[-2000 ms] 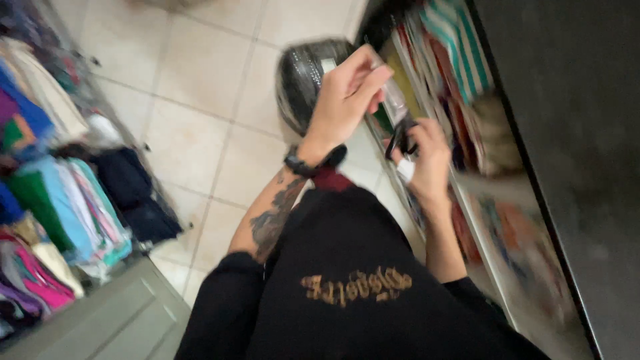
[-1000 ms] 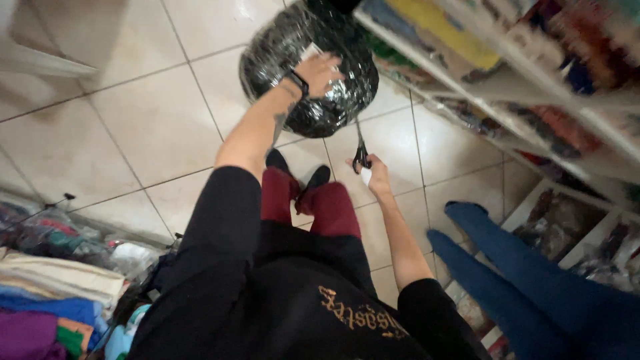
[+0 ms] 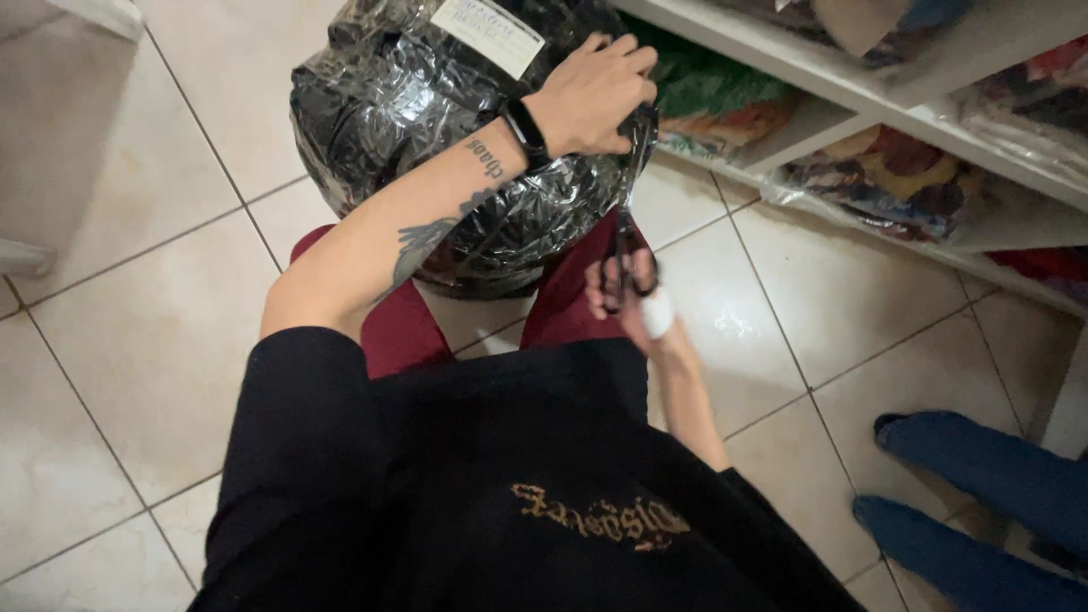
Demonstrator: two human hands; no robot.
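A large round bundle wrapped in shiny black plastic film point(image 3: 374, 127) stands on the floor between my legs, with a white label point(image 3: 489, 36) bearing handwriting on top. My left hand point(image 3: 595, 93) lies at the bundle's right edge, its fingers curled on the film; whether it pinches the film cannot be told. Below it my right hand point(image 3: 625, 293) holds black-handled scissors point(image 3: 625, 242) by the finger loops. The blades point up toward the bundle's edge beside my left fingers, and their tips are partly hidden. Something white lies against my right palm or wrist.
White shelving point(image 3: 816, 81) with plastic-bagged, folded textiles point(image 3: 884, 183) runs along the upper right. Another person's legs in blue trousers point(image 3: 960, 510) are at the lower right. Pale floor tiles point(image 3: 748, 340) surround the bundle. White furniture edges point(image 3: 25, 257) show at the left.
My left hand has moved from the bundle's top to its right edge. The scissors, held lower and apart from the bundle a second ago, now reach its edge. The bundle appears closer to my legs.
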